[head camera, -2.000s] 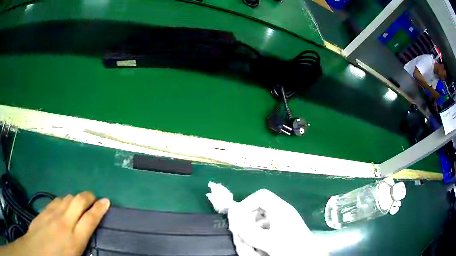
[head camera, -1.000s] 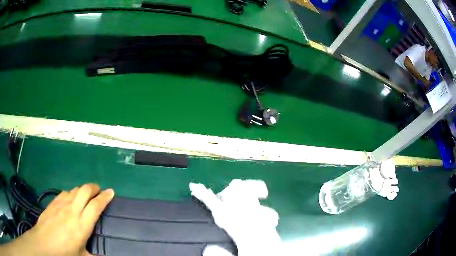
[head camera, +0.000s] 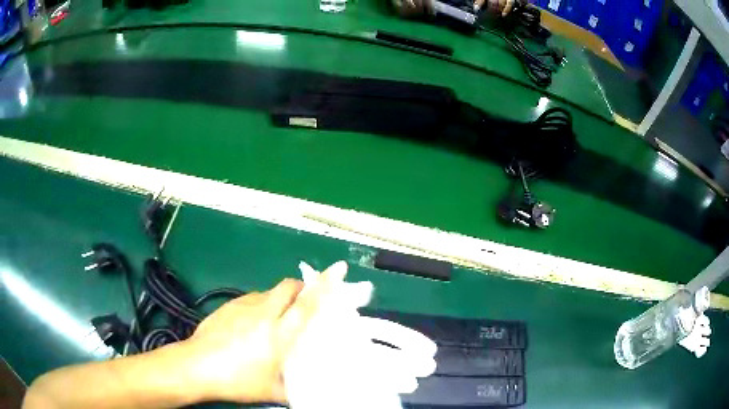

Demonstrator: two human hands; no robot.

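Several black power strips (head camera: 460,359) lie side by side on the green bench, plain ribbed faces up, with faint lettering near their right ends. My bare left hand (head camera: 248,339) is at their left end, its fingers partly hidden by the white glove. My right hand (head camera: 360,347), in a white knit glove, lies across the left part of the strips against my left hand. White fabric tips stick up above both hands; I cannot tell whether they belong to a separate cloth. Black cords (head camera: 168,299) with plugs (head camera: 102,260) lie left of my left hand.
A cream rail (head camera: 256,204) crosses behind the strips, with a short black bar (head camera: 413,265) beside it. Beyond it lies a dark power strip (head camera: 368,112) with coiled cord and plug. A clear bottle (head camera: 651,331) stands at right. Another person's hands (head camera: 499,6) show at top.
The view has shifted left, showing more cords and plugs. My right hand has moved left along the strips to my left hand, uncovering their right ends.
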